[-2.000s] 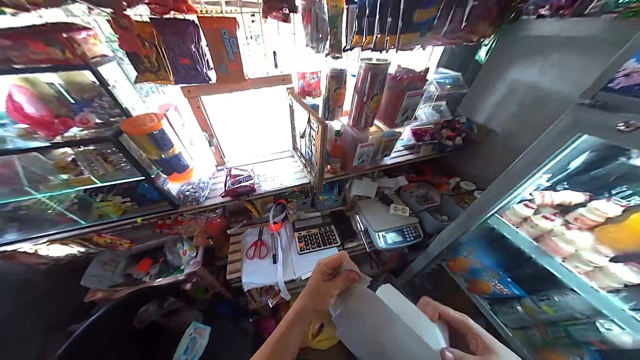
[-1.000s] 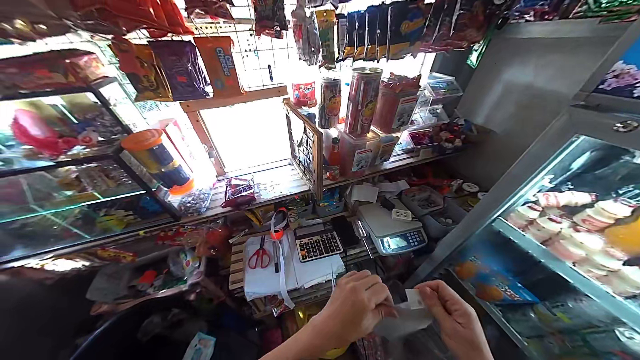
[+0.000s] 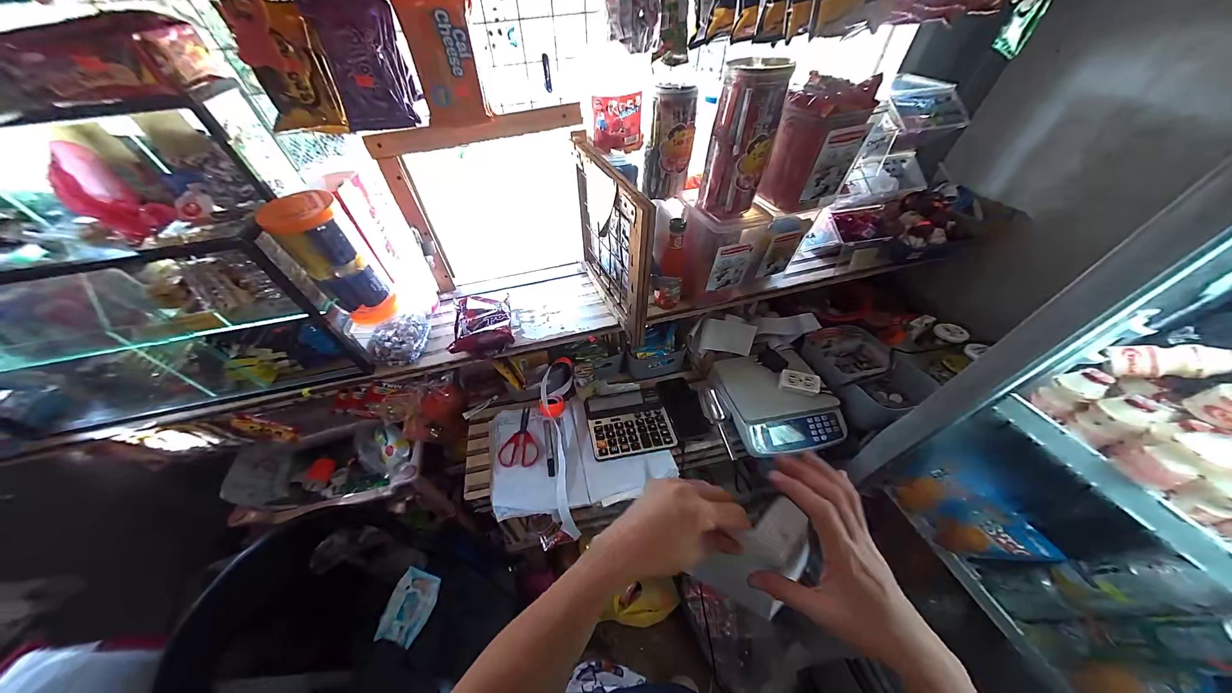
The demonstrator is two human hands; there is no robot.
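Low at the centre right, my left hand [image 3: 669,529] has its fingers curled on the near side of a clear plastic bag [image 3: 741,577] with something whitish in it; the motion blurs its contents. My right hand [image 3: 837,549] is at the bag's right side, fingers spread and thumb towards the bag; whether it grips is hard to tell. Beyond the hands are a digital weighing scale [image 3: 775,404] and a desk calculator [image 3: 630,430]. Red-handled scissors [image 3: 519,448] and a pen [image 3: 551,450] lie on white paper [image 3: 510,491], left of the calculator.
A wooden ledge [image 3: 549,313] with jars and packets runs under the bright window. Glass shelves [image 3: 125,337] stand at left, a glass-fronted cooler [image 3: 1107,423] at right. A dark tub [image 3: 202,597] with a blue-and-white packet [image 3: 408,606] sits at lower left. Snack packs [image 3: 361,63] hang above.
Two seconds ago both hands held a whitish sheet or bag apart; one second ago they were closer together on it. Now my right hand's fingers are spread beside the bag.
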